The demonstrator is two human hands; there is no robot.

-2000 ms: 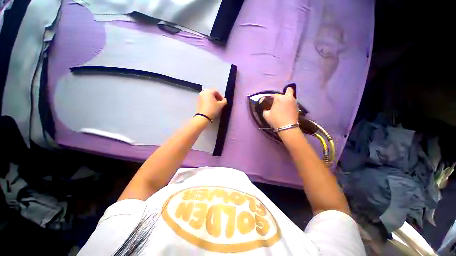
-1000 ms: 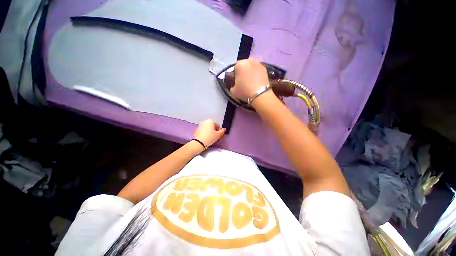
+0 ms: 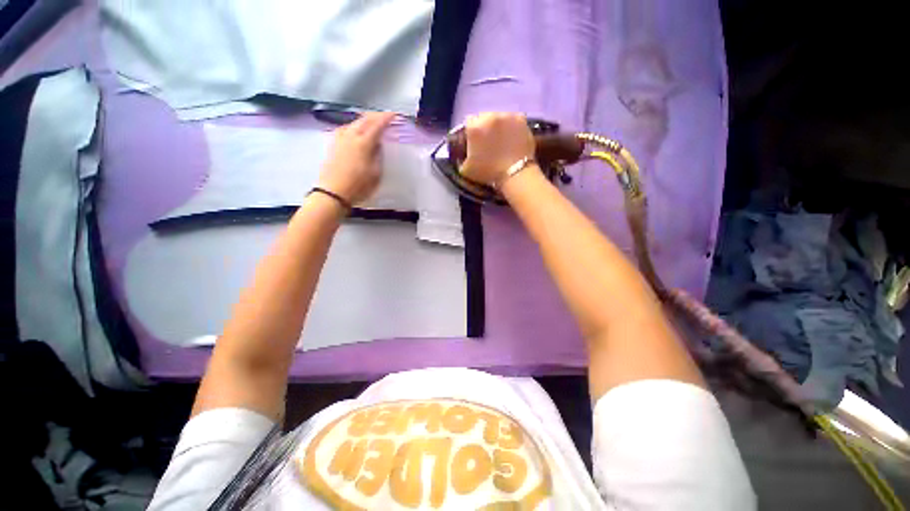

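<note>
A pale grey garment panel (image 3: 239, 274) lies flat on the purple table cover (image 3: 589, 250). A navy strip (image 3: 389, 215) runs lengthwise along it and a navy band (image 3: 475, 269) crosses its straight end. My right hand (image 3: 497, 148) grips the handle of the steam iron (image 3: 469, 185), whose tip points left over the far end of the band. My left hand (image 3: 357, 160) is at the panel's far edge, fingers bent together; whether it pinches cloth cannot be told.
A stack of pale panels with navy edges (image 3: 289, 50) lies at the far side. Another navy and pale stack (image 3: 60, 220) is at the left. The steam hose (image 3: 718, 334) trails right from the iron. Grey-blue cloth (image 3: 808, 289) is heaped beyond the table's right edge.
My left hand has moved from the panel's near corner to its far edge. The iron has moved from the band's middle to its far end. The view has shifted, showing more of the far stack.
</note>
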